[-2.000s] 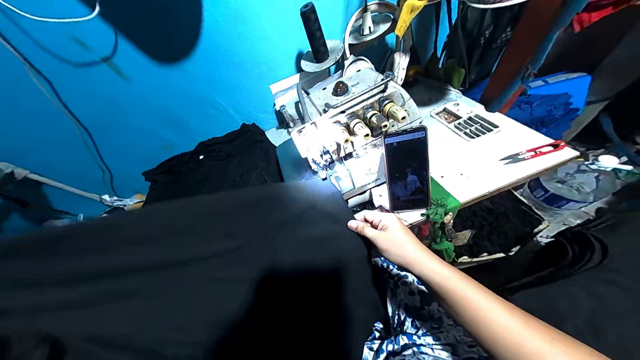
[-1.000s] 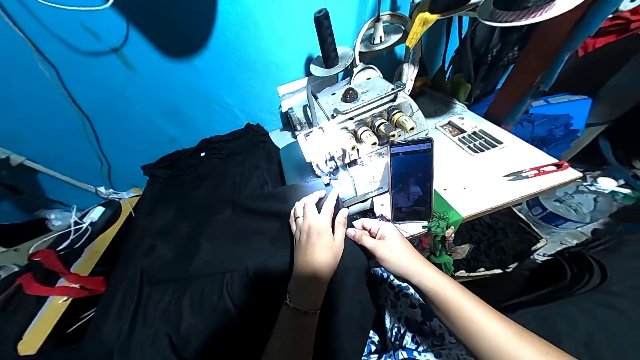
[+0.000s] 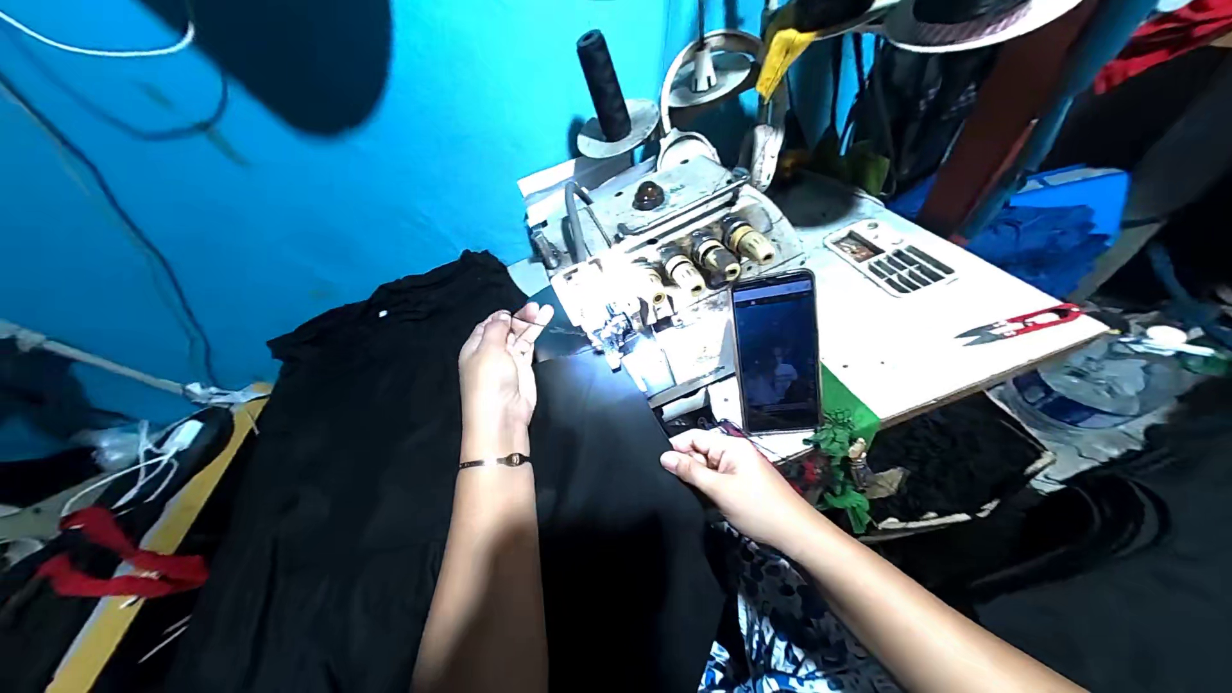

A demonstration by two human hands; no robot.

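A black fabric piece lies with its far edge at the lit needle area of a serger sewing machine. My left hand, a bracelet at its wrist, is raised palm up left of the needle area; thin dark thread seems to run from its fingertips toward the machine. My right hand pinches the right edge of the black fabric, just below the machine. Beside it a smartphone stands upright against the machine's front. More black cloth, shaped like a garment, lies spread out to the left.
Red-handled thread snips and a mobile phone with a keypad lie on the white table. A black thread cone stands behind the machine. A red strap and white cables lie at the left, by a yellow wooden edge.
One second ago my left hand lay palm down on the fabric near my right hand; now it is lifted, turned up and farther left. My right hand stays at the fabric's right edge.
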